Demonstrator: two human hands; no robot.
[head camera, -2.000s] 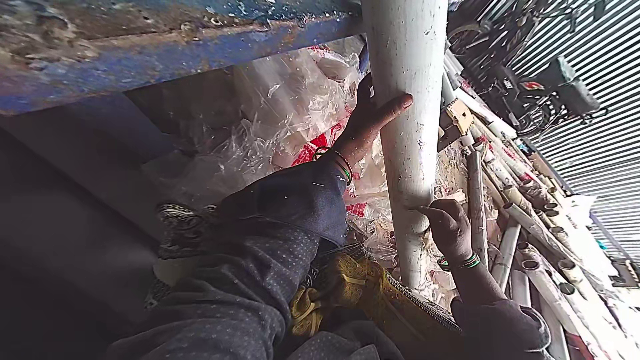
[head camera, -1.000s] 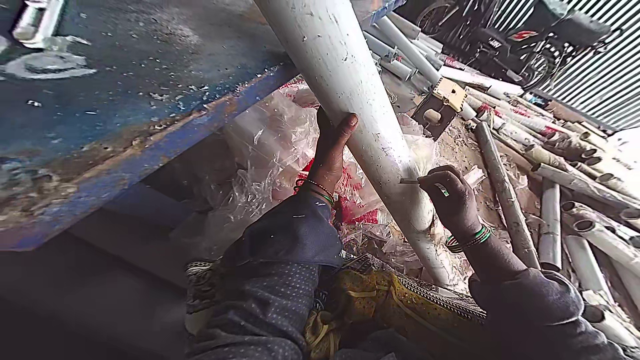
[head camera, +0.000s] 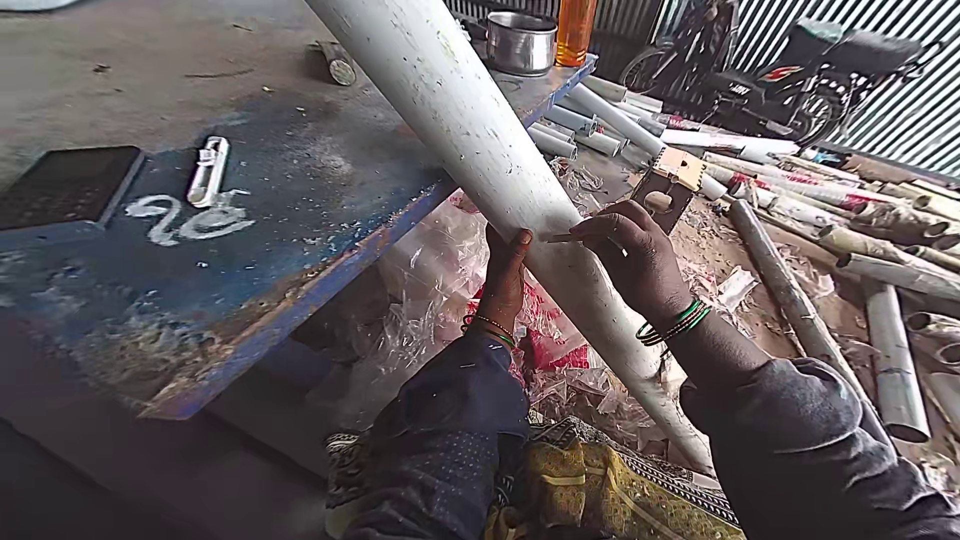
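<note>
A long whitish pipe (head camera: 480, 142) with specks on its surface slants from the top of the view down to the lower right, passing over the edge of a blue worktable. My left hand (head camera: 508, 274) grips the pipe from beneath, its thumb on the near side. Between the fingertips of my right hand (head camera: 626, 247) is a thin, flat piece (head camera: 559, 238), its end against the pipe wall; whether it is a blade cannot be told. Green bangles circle my right wrist.
The worn table (head camera: 300, 195) holds a dark flat device (head camera: 71, 184), a white plastic holder (head camera: 208, 171), a steel pot (head camera: 521, 43) and an orange bottle (head camera: 575, 31). Clear plastic wrap (head camera: 427, 270) lies below; pipes (head camera: 892, 360), a wooden block (head camera: 671, 180) and a motorcycle (head camera: 795, 82) are at right.
The view has swung, showing more of the tabletop. The pipe leans more in the view than two seconds ago. My hands are now closer together on it, the right one still pinching the thin piece.
</note>
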